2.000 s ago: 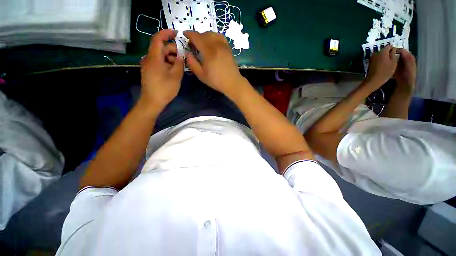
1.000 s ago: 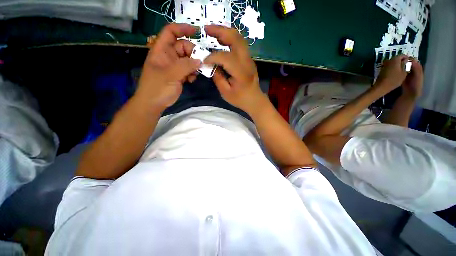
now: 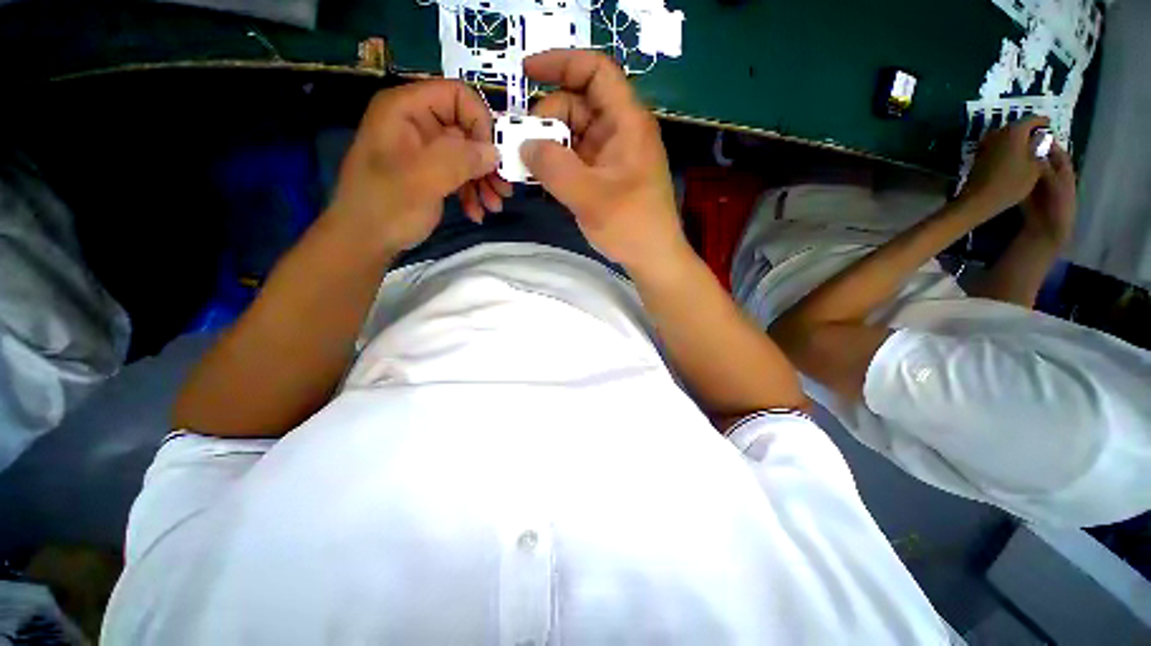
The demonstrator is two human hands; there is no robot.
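Observation:
A small white rounded-square piece with black marks, like a die-cut adhesive gasket [image 3: 515, 160], is held between my two hands in front of the bench edge. My left hand [image 3: 410, 164] pinches its left side with thumb and fingertips. My right hand [image 3: 608, 158] has its thumb on the face of the piece at the right side. Whether a black housing is behind the piece cannot be told. The die-cut adhesive sheet [image 3: 484, 28], white with black slots, lies on the green bench just beyond my hands.
White loops and a ragged liner scrap pile [image 3: 651, 28] lie beside the sheet. A black unit [image 3: 899, 91] with a white patch lies on the green bench [image 3: 783, 76]. At right, a neighbour's hands [image 3: 1022, 170] hold a small white piece near another die-cut sheet [image 3: 1003, 107].
My hands have drawn back from over the die-cut sheet, and the white piece has come into clear view, now held flat and level. The view has shifted, so the bench shows higher and less.

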